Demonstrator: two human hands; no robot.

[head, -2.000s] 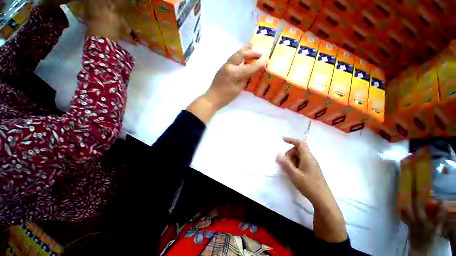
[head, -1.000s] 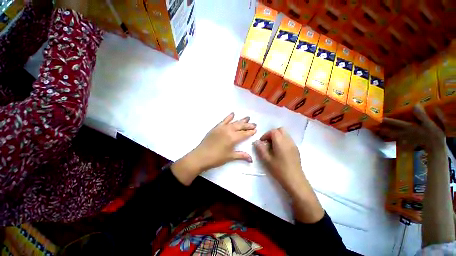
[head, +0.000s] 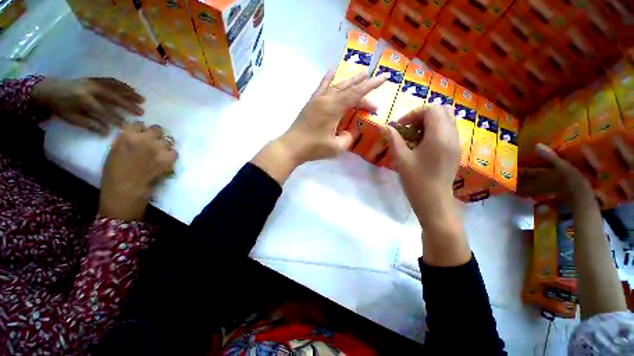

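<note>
A row of orange and yellow retail boxes (head: 467,132) stands side by side ahead of me, yellow faces with dark pictures up. My left hand (head: 321,118) is at the left end of the row, fingers spread over the first boxes. My right hand (head: 427,156) is bent over the row's left-middle boxes, thumb and fingertips close together near the second box's lower edge. Whether it pinches something small, such as a seal, cannot be told. My hands hide parts of several boxes. A flat translucent sheet (head: 334,222) lies on the white tabletop in front of me.
Stacked orange boxes (head: 486,42) form a wall behind the row and to the right. Larger cartons (head: 208,49) stand at upper left. A co-worker's hands (head: 135,153) rest on the table at left. Another person's hand (head: 573,188) reaches in at right, beside a lying box (head: 549,264).
Both my hands have moved from the tabletop up to the row of boxes. The co-worker's hands at left have come down from the cartons onto the table.
</note>
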